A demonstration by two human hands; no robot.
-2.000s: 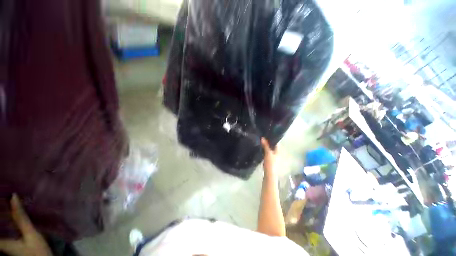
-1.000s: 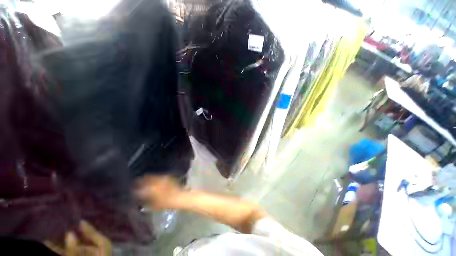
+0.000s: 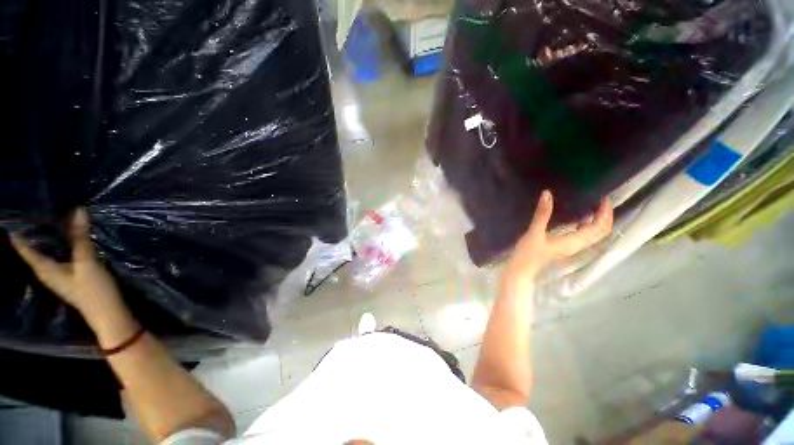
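Observation:
A black coat [image 3: 218, 139] in shiny clear film hangs at the left. My left hand [image 3: 83, 274] is at its lower part, with film creases running out from the fingers; it grips the covered coat. A dark maroon coat [image 3: 522, 139] in film hangs at the right, with a small white hang tag [image 3: 473, 122] on a string loop. My right hand [image 3: 566, 239] is against its lower edge, thumb and fingers apart, not visibly closed on it. Any garment part behind the fingers is hidden.
Pale covered garments, one with a blue patch [image 3: 714, 162], and yellow-green garments [image 3: 749, 204] hang beyond the maroon coat. Crumpled clear plastic [image 3: 383, 248] and a dark hanger-like shape lie on the tiled floor [image 3: 418, 304]. A blue-and-white box [image 3: 427, 43] stands behind. Clutter is at lower right.
My right hand has moved from the dark garments at left to the maroon coat at right. My left hand is now on the black covered coat, which fills the left side.

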